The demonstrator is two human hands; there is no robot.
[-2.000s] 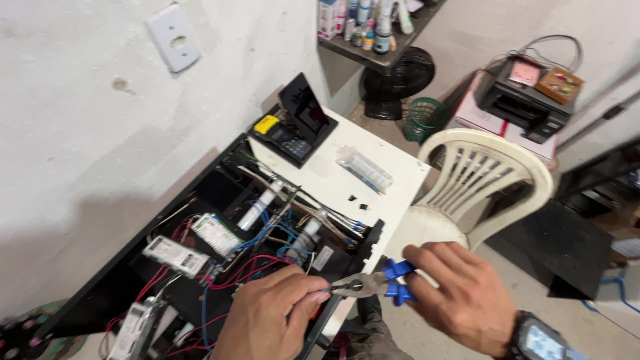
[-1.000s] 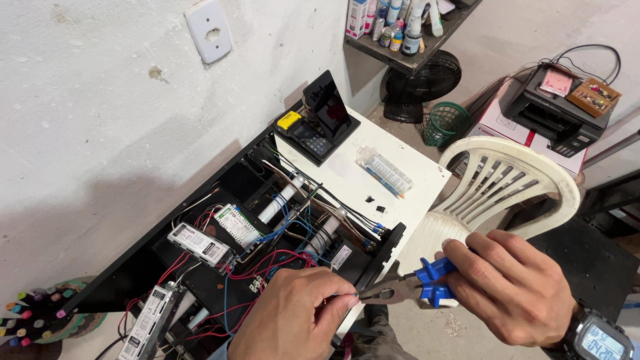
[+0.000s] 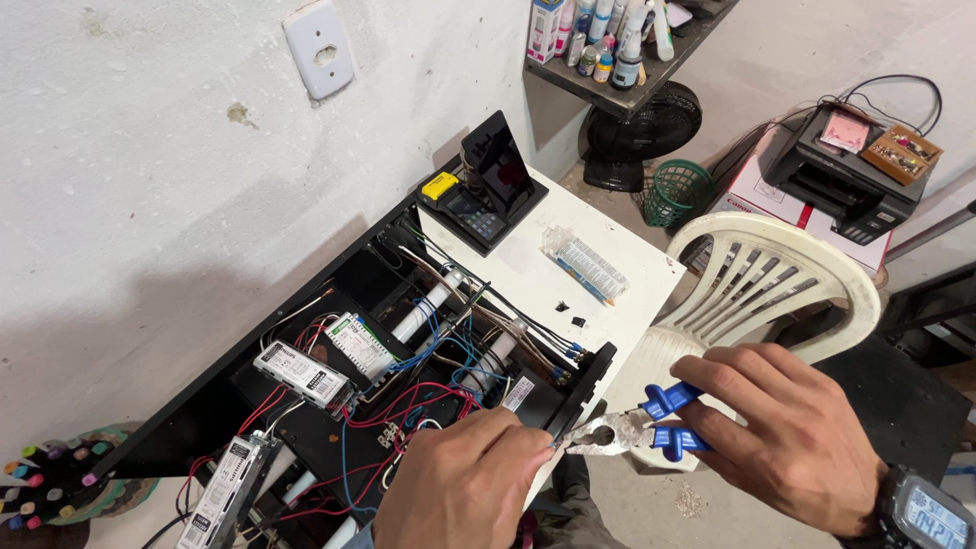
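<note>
My right hand [image 3: 785,435] holds combination pliers [image 3: 618,435] by their blue handles, the jaws pointing left. The jaw tips are at the fingertips of my left hand [image 3: 465,480], which pinches something small, seemingly a wire end; the fingers mostly hide it. Beneath and left of the hands lies an open black housing [image 3: 305,419] with red, blue and white wires, white tubes [image 3: 427,305] and labelled ballasts [image 3: 301,374]. Several cable ends with blue connectors [image 3: 568,354] lie by the housing's near right edge.
A white tabletop [image 3: 503,267] holds a clear labelled packet [image 3: 587,263], small black pieces [image 3: 579,322] and a card terminal on a stand [image 3: 476,217]. A white plastic chair [image 3: 762,282] stands at the right, before a printer [image 3: 831,168] on a box. Markers [image 3: 53,473] stand at lower left.
The plier handles look more spread than one second ago, with the right hand's fingers more extended. The left hand stays at the jaw tips.
</note>
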